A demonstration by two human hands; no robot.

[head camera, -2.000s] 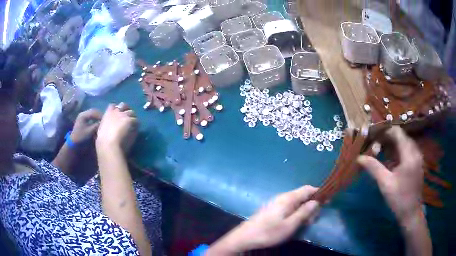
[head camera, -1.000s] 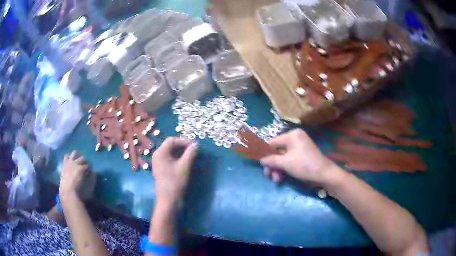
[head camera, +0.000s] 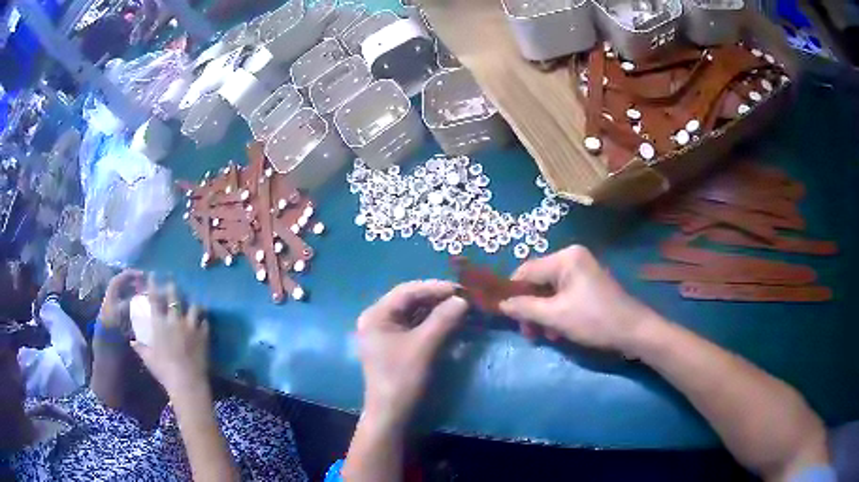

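My right hand (head camera: 584,301) holds brown straps (head camera: 485,284) over the table, their free ends pointing left. My left hand (head camera: 407,329) is at those ends with thumb and forefinger pinched together; whether a fastener is between the fingertips cannot be told. A loose pile of white button fasteners (head camera: 443,202) lies just beyond my hands. Bare brown straps (head camera: 753,273) are spread at the right. Finished straps (head camera: 268,221) with white discs lie in a crossed heap at the left.
A cardboard carton (head camera: 527,122) at the back right holds finished straps and plastic boxes. More plastic boxes (head camera: 375,122) stand behind the fasteners. A neighbour's hands (head camera: 174,339) are at the left, near clear plastic bags (head camera: 127,207).
The view has shifted rightward since the first frame. My left hand has let go of the straps, then moved right to their ends. My right hand now holds the straps; bare straps show at right.
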